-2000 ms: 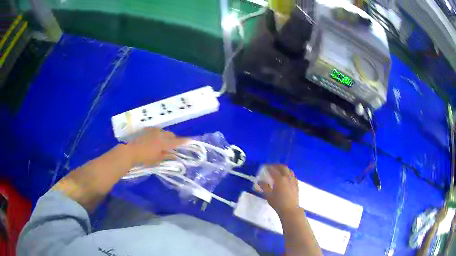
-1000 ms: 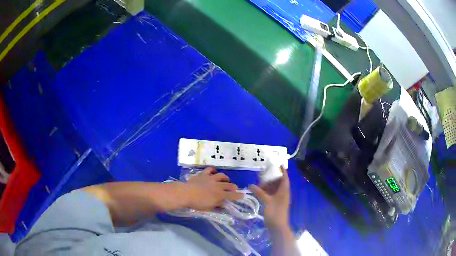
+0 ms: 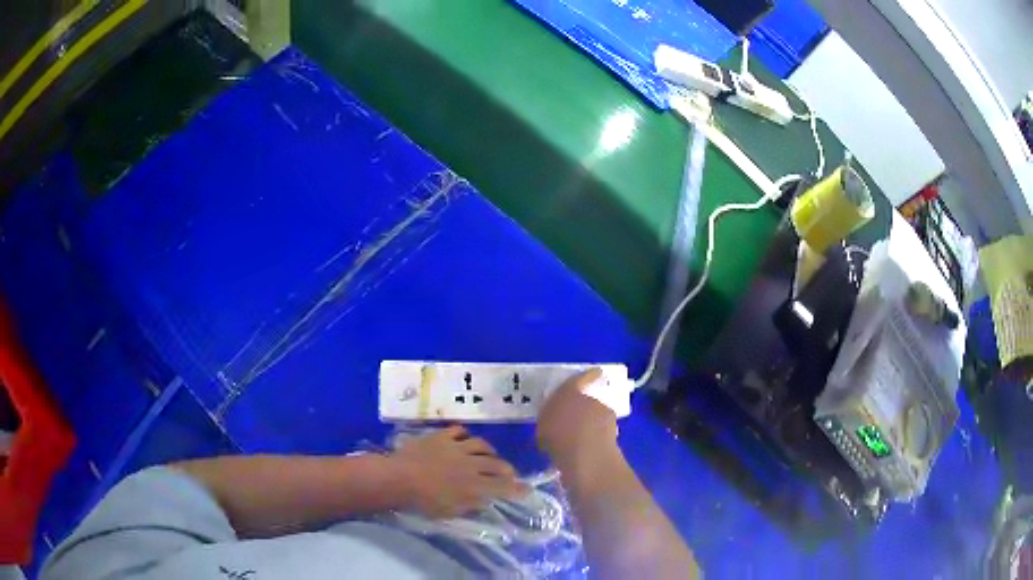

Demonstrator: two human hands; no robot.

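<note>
The white supply power strip lies on the blue sheeting in front of me, with two dark sockets showing. My right hand is over the strip's right end and covers its third socket; what the fingers hold there is hidden. My left hand rests, fingers spread a little, on the coiled white cord in its clear plastic bag, just below the strip. Whether it grips the cord cannot be told. The long white strips under test are not in view.
At right stand a grey meter with green digits, a black box and a yellow tape roll. Behind is the green surface with small white strips. A red crate is at the left edge.
My right hand has moved from the strips under test to the supply strip, carrying a white plug a second ago. My left hand stays at the cord. The view has turned and shifted.
</note>
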